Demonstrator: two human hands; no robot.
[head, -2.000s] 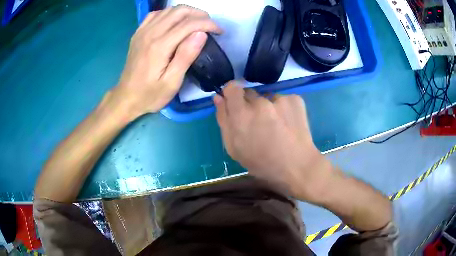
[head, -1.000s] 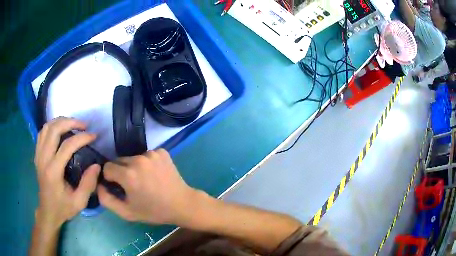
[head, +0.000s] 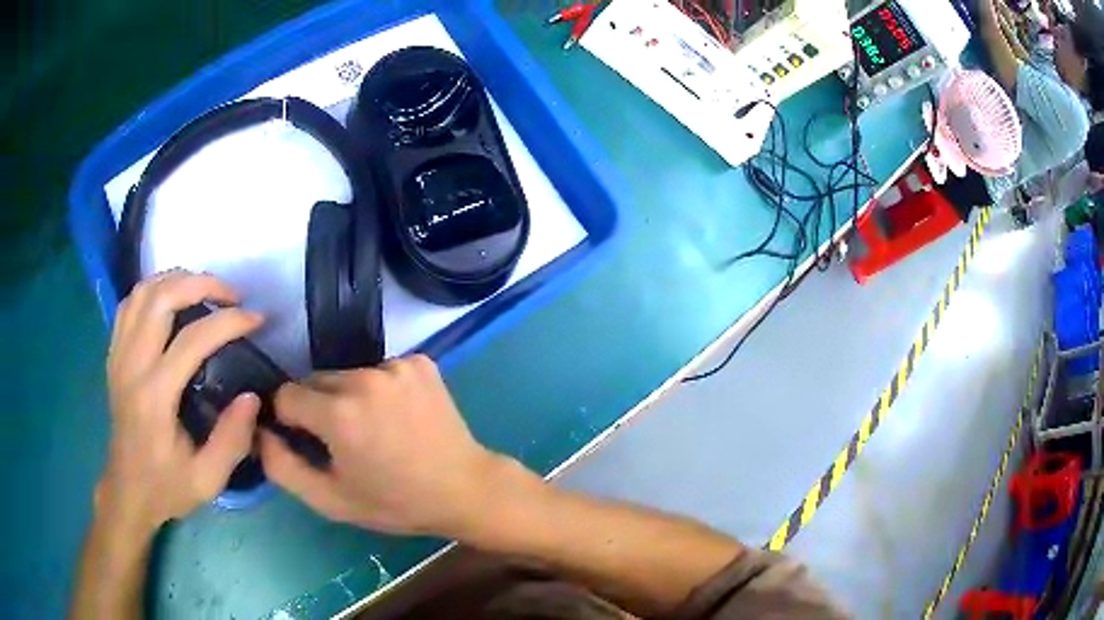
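Note:
Black over-ear headphones [head: 345,285] lie on a white liner [head: 230,230] in a blue tray [head: 575,158]. The headband curves at the back left. My left hand [head: 170,400] grips the near left ear cup [head: 230,378]. My right hand [head: 381,448] is at the right side of that cup, fingers closed on a small dark part at its edge; whether this is a plug or part of the cup cannot be told. A long black case [head: 448,182] with two glossy ovals lies beside the right cup.
A white box [head: 678,75], a power supply [head: 896,49] with lit digits and tangled black cables [head: 793,194] are at the upper right. A pink fan [head: 975,121] and a red stool [head: 902,224] stand beyond the bench edge. A person [head: 1047,103] is at the far right.
The view has turned right since the earliest frame, so the tray and hands now appear at the left. My hands remain at the same ear cup.

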